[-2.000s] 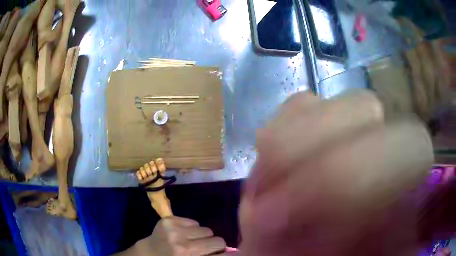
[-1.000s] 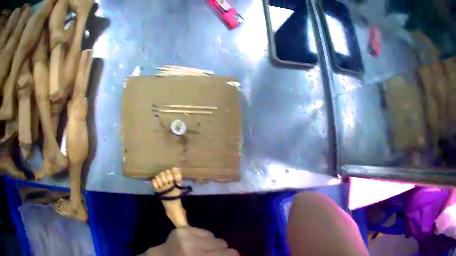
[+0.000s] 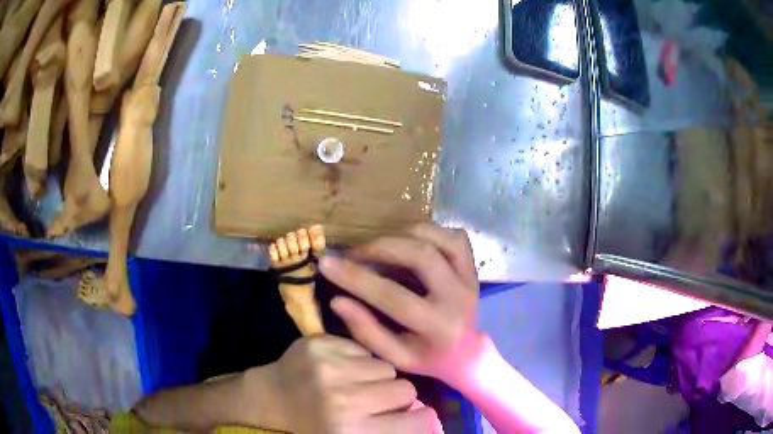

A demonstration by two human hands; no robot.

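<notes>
A tan model foot (image 3: 301,305) with carved toes points up at the bench edge. My left hand (image 3: 335,386) is closed around its shank below. A thin black strap (image 3: 295,273) loops across the foot behind the toes. My right hand (image 3: 407,297) is at the right side of the foot, fingertips at the strap's right end; whether they pinch it cannot be told. A cardboard pad (image 3: 263,153) lies beyond the foot, with a small white cup (image 3: 330,150) and two thin sticks (image 3: 347,120) on it.
Several tan legs (image 3: 131,161) are piled at the left. More sticks (image 3: 349,55) lie at the pad's far edge. A phone (image 3: 547,38) lies by a reflective panel (image 3: 678,186) at right. Blue bins (image 3: 76,339) stand below the bench edge. A person in purple (image 3: 708,356) is at lower right.
My right hand has come from the lower right to the foot's strap. The strap's right end no longer sticks out freely. The view has shifted, so the bench appears higher and further right.
</notes>
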